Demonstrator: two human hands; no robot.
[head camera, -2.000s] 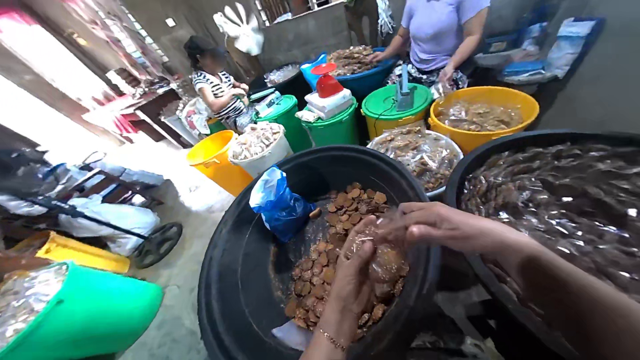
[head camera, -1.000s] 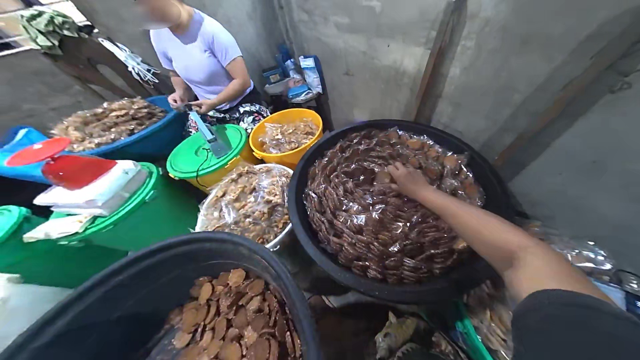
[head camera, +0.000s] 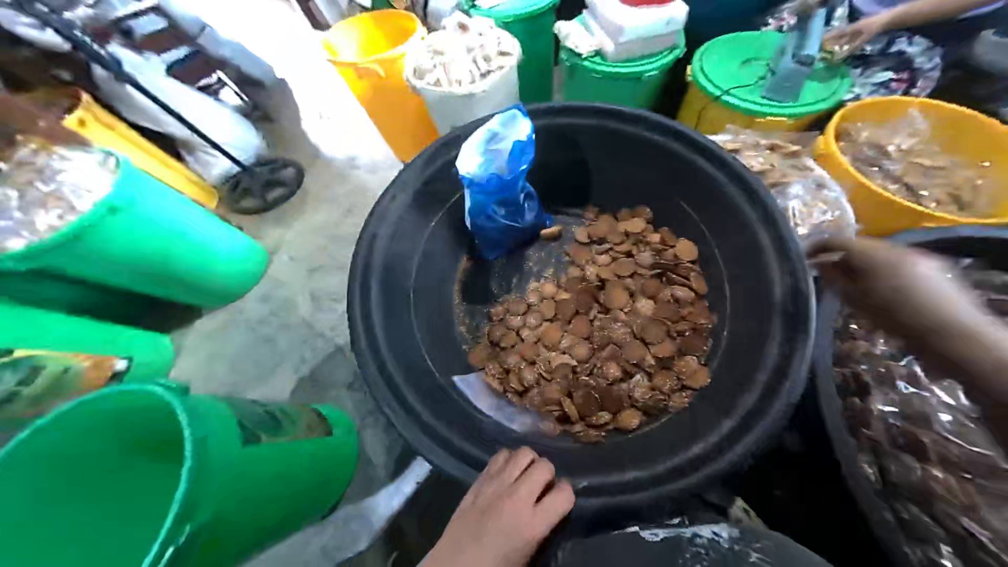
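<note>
A large black plastic tub holds a heap of round brown biscuit-like pieces, a blue plastic bag standing upright at its far left, and a pale translucent sheet at its near left. My left hand rests with curled fingers on the near rim of this tub. On the right my right hand, blurred by motion, is above the gap between the tub and a second black tub full of clear packets of brown pieces. Whether it holds anything is unclear.
Green bins stand at the left, near a wheeled frame. Along the back are a yellow bucket, a white container of pale pieces, lidded green buckets and a yellow tub of packets. A co-worker's hand shows at top right.
The view has swung left and down. My right hand has left the packets in the second tub, where it lay one second ago. My left hand, out of view then, is on the first tub's rim.
</note>
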